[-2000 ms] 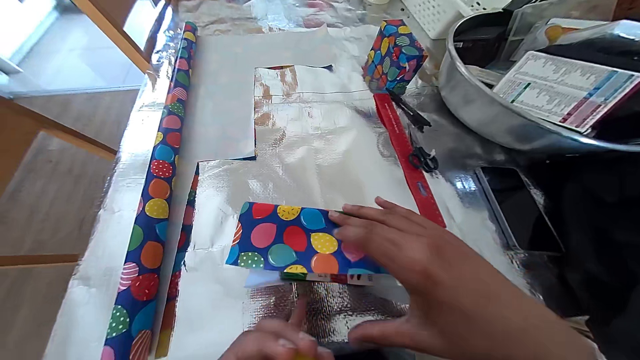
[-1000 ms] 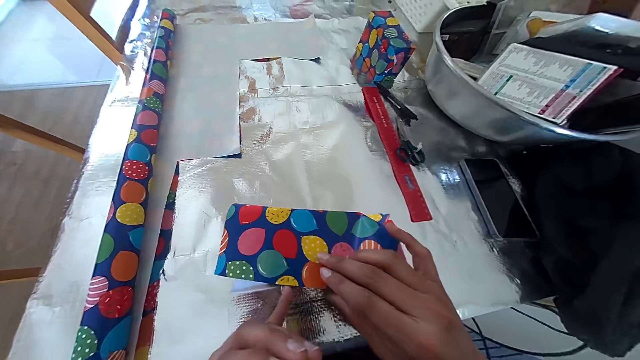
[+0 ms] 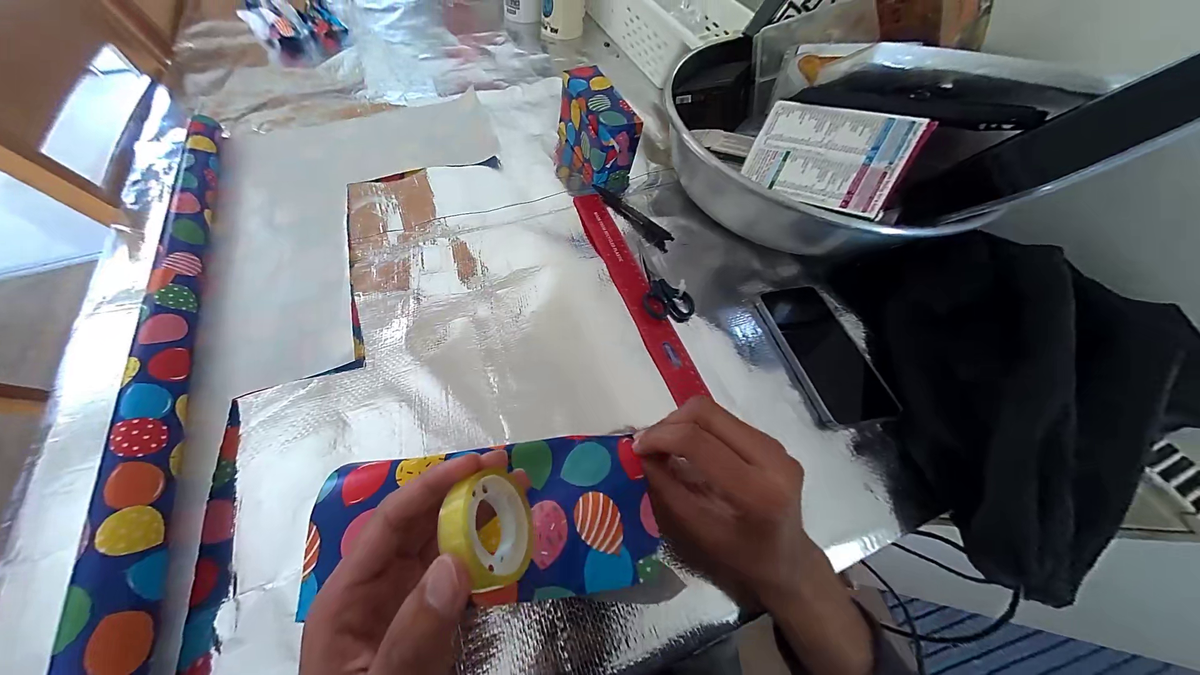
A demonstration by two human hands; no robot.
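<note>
My left hand (image 3: 403, 562) holds a roll of clear yellowish adhesive tape (image 3: 459, 530) between thumb and fingers. Behind the roll lies a piece of balloon-print wrapping paper (image 3: 598, 520), folded around something that cannot be seen. Thumb and fingertips of my right hand (image 3: 731, 497) pinch together at the paper's upper right corner; whether a strip of tape is between them is too small to tell. A red ruler (image 3: 623, 272) runs up from beside that hand, with black-handled scissors (image 3: 667, 302) over it. A box wrapped in the same print (image 3: 595, 136) stands at the ruler's far end.
A long roll of balloon wrapping paper (image 3: 141, 441) lies at left, beside a cut sheet, white side up (image 3: 281, 253). At right are a phone (image 3: 825, 356), black cloth (image 3: 1012, 394) and a metal basin (image 3: 797, 230) full of items. A white plastic basket (image 3: 647, 42) stands behind.
My left hand has come up and now holds the tape roll over the wrapping paper. My right hand has moved from lying across the paper to its upper right corner.
</note>
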